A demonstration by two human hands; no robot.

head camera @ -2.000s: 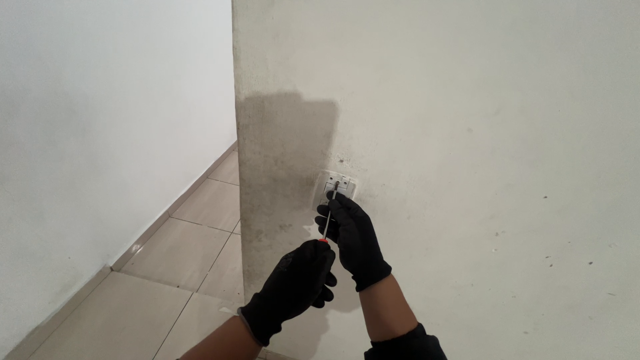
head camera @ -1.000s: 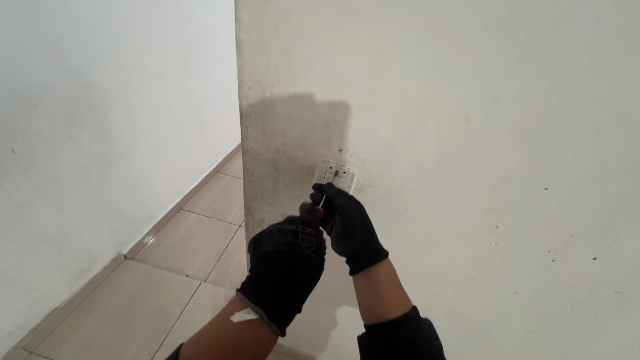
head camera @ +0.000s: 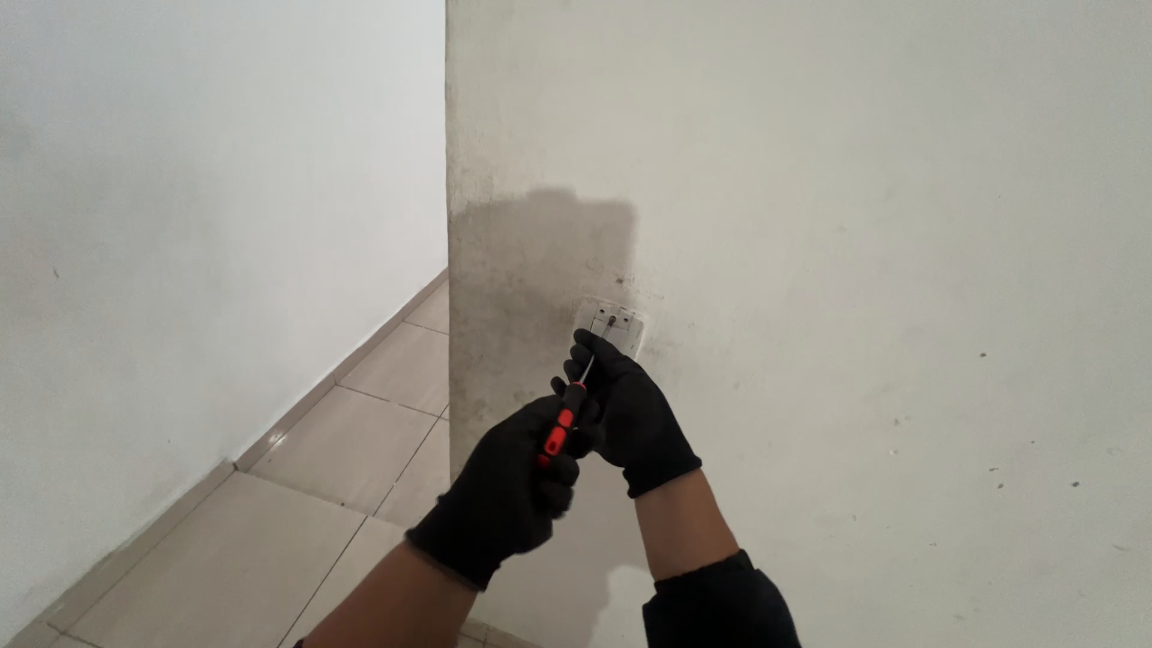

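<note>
My left hand [head camera: 504, 490], in a black glove, is closed around the red and black handle of a screwdriver [head camera: 559, 430]. The metal shaft points up and away, towards a white electrical wall plate [head camera: 635, 333] with small holes and a screw near its top. My right hand [head camera: 634, 405], gloved too, pinches the shaft just below the plate's upper part, and its fingers hide the lower part of the plate. The tip of the tool shows near the screw, but whether it sits in the head I cannot tell.
The plate is set in a scuffed cream wall [head camera: 855, 270] whose vertical edge is to the left. Beyond that edge are a tiled floor [head camera: 225, 549], a baseboard [head camera: 297, 414] and a white wall [head camera: 207, 207]. A shadow falls around the plate.
My left hand has turned on the screwdriver, and its red handle, mostly covered a second ago, now shows. My right hand remains by the plate.
</note>
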